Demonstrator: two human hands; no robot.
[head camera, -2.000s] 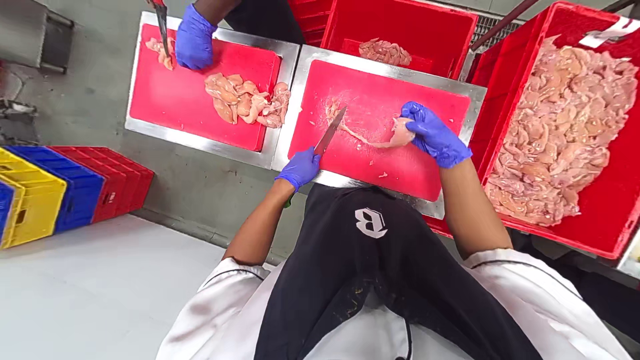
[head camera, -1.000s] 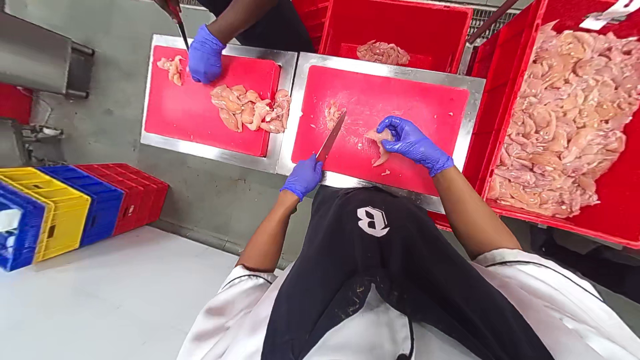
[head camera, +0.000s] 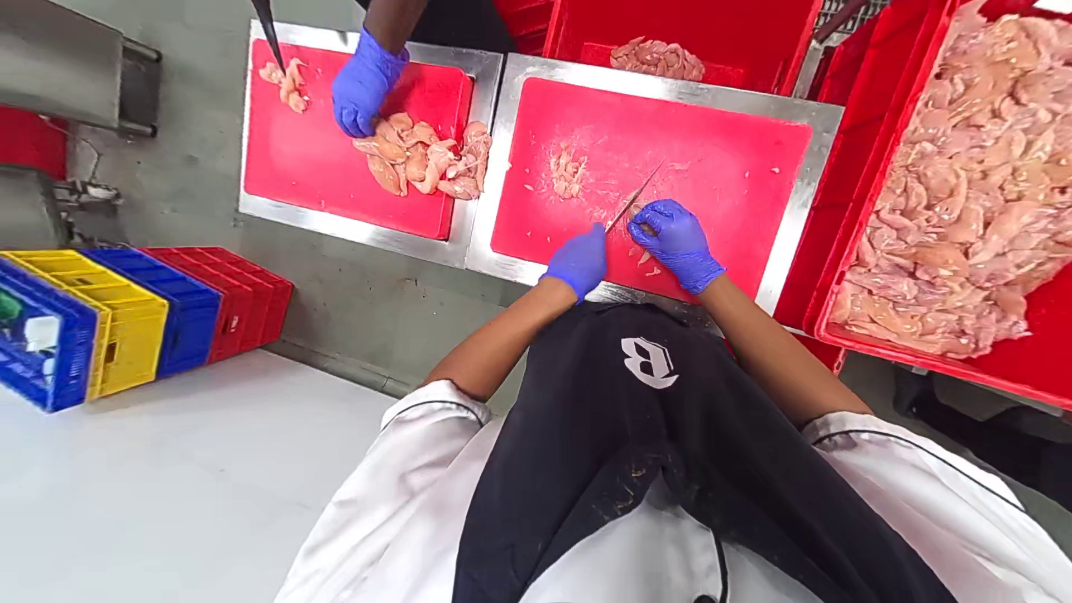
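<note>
Both my hands wear blue gloves. My left hand (head camera: 579, 261) is closed around the handle of a knife (head camera: 635, 198), whose blade points up and right over the red cutting board (head camera: 720, 159). Just right of the blade, my right hand (head camera: 675, 243) pinches a small piece of raw chicken (head camera: 638, 219), mostly hidden by the fingers. Small scraps (head camera: 649, 261) lie below that hand. A little heap of chicken trimmings (head camera: 568, 172) rests on the board, up and left of the knife.
At the left board (head camera: 318, 159), a co-worker's gloved hand (head camera: 367, 84) is beside a chicken pile (head camera: 427, 157); a dark tool points at smaller pieces. A red crate (head camera: 846, 335) full of chicken stands right; another red bin (head camera: 687, 25) is behind. Coloured crates (head camera: 184, 310) stand at the left.
The long strip stretched from my right hand two seconds ago is no longer seen stretched out. My right hand has come closer to the knife, whose blade now leans further right.
</note>
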